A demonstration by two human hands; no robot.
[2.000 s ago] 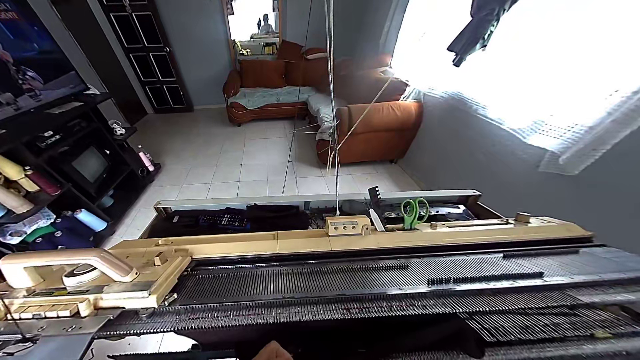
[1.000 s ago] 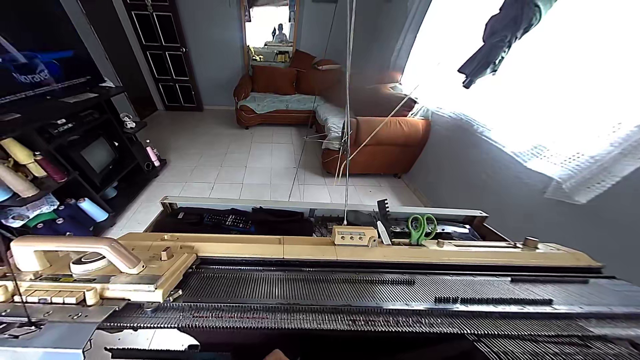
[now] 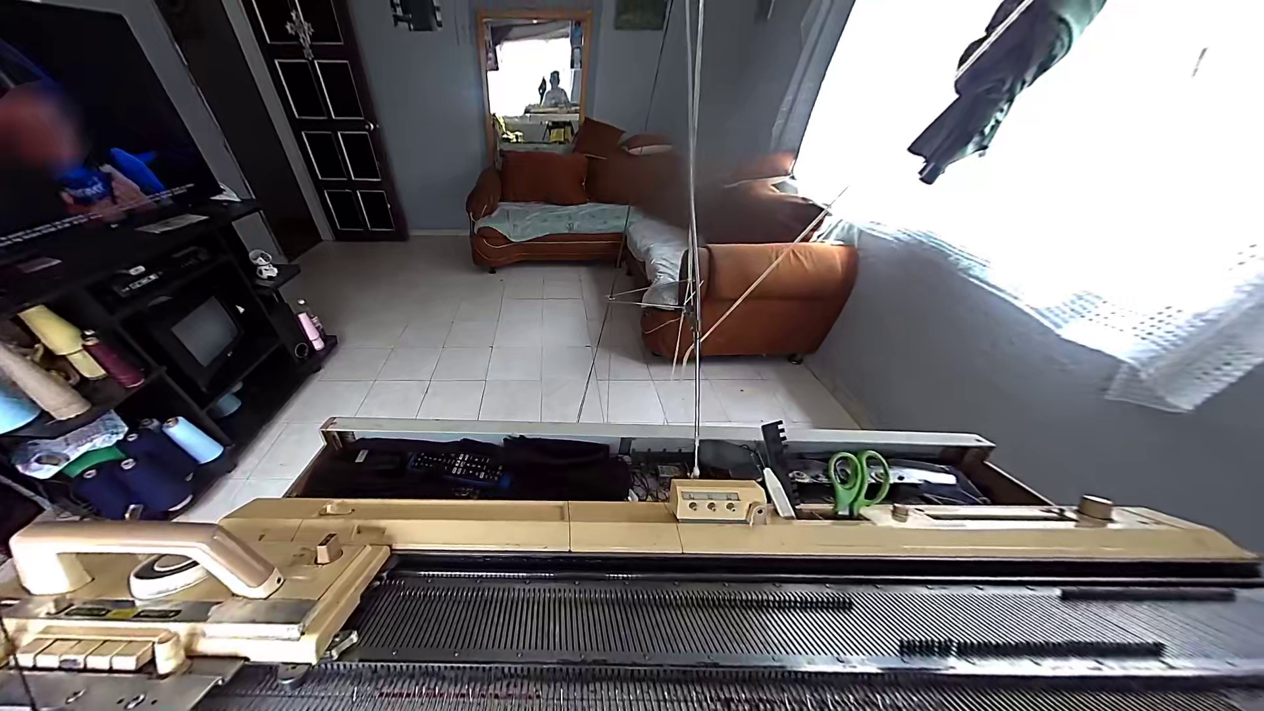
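Observation:
Neither of my hands shows in the head view. A cream knitting machine [image 3: 622, 538] spans the lower part of the view, its metal needle bed [image 3: 612, 617] in front and a second row of needles [image 3: 553, 688] below. The carriage [image 3: 197, 592], with a curved handle [image 3: 148, 541] and a round dial [image 3: 168, 575], rests at the left end. Near the middle of the rear rail stands a row counter [image 3: 716, 501]. Strands of yarn [image 3: 694, 247] hang from above, behind it. Green-handled scissors [image 3: 857, 482] and a black toothed tool [image 3: 778, 454] stand in the tray behind.
The open tray [image 3: 652, 430] behind the machine holds a remote control [image 3: 462, 468] and dark cloth [image 3: 563, 466]. At left, a black shelf unit [image 3: 237, 365] carries yarn cones [image 3: 193, 440] and a television [image 3: 89, 128]. A brown sofa [image 3: 775, 286] stands beyond, beside a curtained window [image 3: 1017, 197].
The fingertip at the bottom edge of both earlier frames is out of view. The television picture has changed. The carriage remains at the left.

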